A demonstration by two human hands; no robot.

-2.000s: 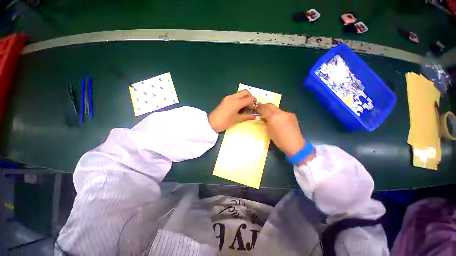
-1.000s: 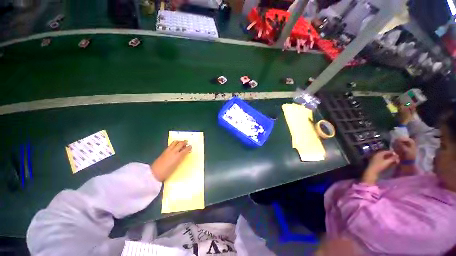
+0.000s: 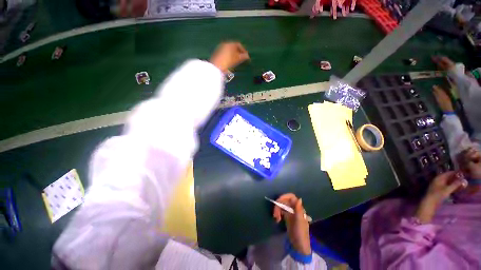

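My left hand (image 3: 230, 56) reaches over the conveyor, blurred, its fingers curled; I cannot tell whether it holds anything. A small electronic module (image 3: 228, 77) lies just below it, partly hidden by my sleeve. Another module (image 3: 268, 76) lies to its right. My right hand (image 3: 292, 212) is low, near the bench's front edge, shut on pale tweezers (image 3: 280, 204) that point up and left. The long yellow release paper sheet (image 3: 183, 213) is mostly hidden under my left sleeve. The blue parts bin (image 3: 215, 138) holds many white adhesive pieces.
A pale rail (image 3: 285, 94) divides belt and bench. Right of the bin are a round black item (image 3: 294, 125), spare yellow sheets (image 3: 340, 147), a tape roll (image 3: 359, 138), a clear bag (image 3: 345, 96) and a black compartment tray (image 3: 387, 103). A pink-sleeved neighbour (image 3: 416, 232) works at right.
My left hand has left the yellow sheet and moved out over the belt. My right hand now shows at the front with the tweezers. The view has shifted.
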